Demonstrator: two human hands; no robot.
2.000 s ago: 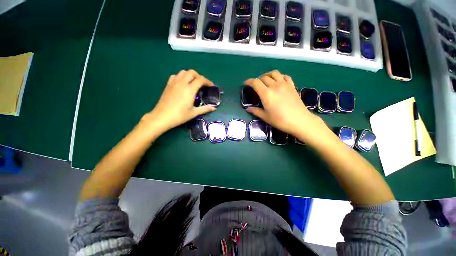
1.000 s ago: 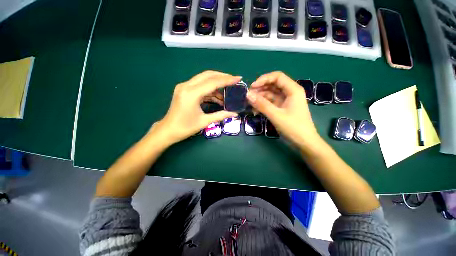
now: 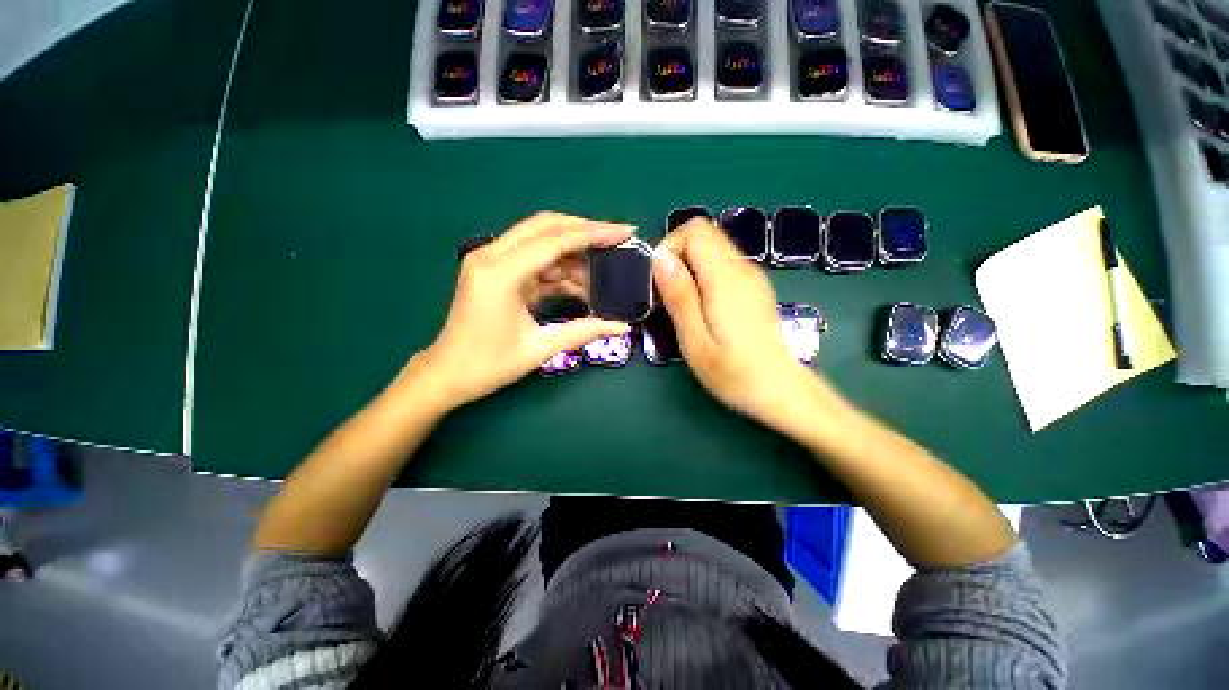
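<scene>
A watch head (image 3: 621,282) with a black screen is held up above the green mat. My left hand (image 3: 515,303) grips it between thumb and fingers from the left. My right hand (image 3: 721,310) is at its right rim, with fingertips at the edge. Loose watches lie in two rows around my hands. The far row (image 3: 795,236) shows dark screens. In the near row, a watch (image 3: 609,348) is lit pinkish white, and others are partly hidden by my hands. Two watches (image 3: 910,333) lie apart at the right.
A white tray (image 3: 701,119) of watches is at the top centre, with a smartphone (image 3: 1038,84) beside it. A second tray (image 3: 1170,256) is at the right edge. A white sheet (image 3: 1051,317) with a pen (image 3: 1117,297) lies at the right, and a yellow pad (image 3: 34,270) at far left.
From resting apart over the far row, my hands have come together around one raised watch. Over the last second they shifted slightly left, and my right fingers closed in at the watch's rim.
</scene>
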